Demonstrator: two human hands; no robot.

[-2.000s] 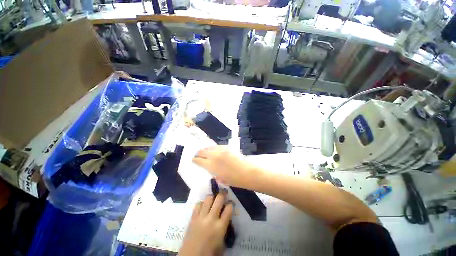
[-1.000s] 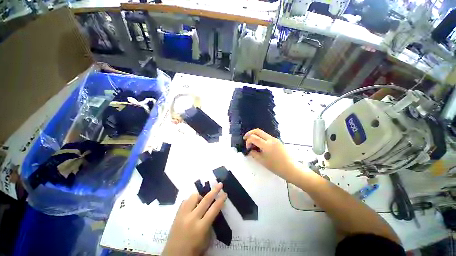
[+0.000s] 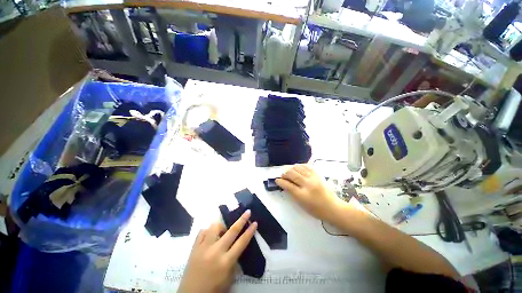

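Note:
My left hand [image 3: 220,252] lies on a dark pointed strip [image 3: 250,258] near the table's front edge, its fingers pressing on the strip. A second dark strip [image 3: 266,223] lies just right of it, its upper end close to the first. My right hand [image 3: 309,190] holds the end of a small dark piece [image 3: 272,184] below the stack of dark cut pieces [image 3: 280,129]; most of that piece is hidden under the fingers. Crossed dark strips [image 3: 169,203] lie left of my left hand. A small dark bundle [image 3: 220,139] lies farther back.
A blue bin [image 3: 143,186] lined with clear plastic holds dark tied bundles at the left. The off-white sewing machine head [image 3: 406,149] stands at the right, with blue snips [image 3: 407,213] and black shears [image 3: 449,220] beside it. A cardboard flap [image 3: 40,68] rises behind the bin.
My right hand moved from the left hand's area to the stack, then came slightly toward me with a small dark piece. My left hand stays on its strip. The view shifted right.

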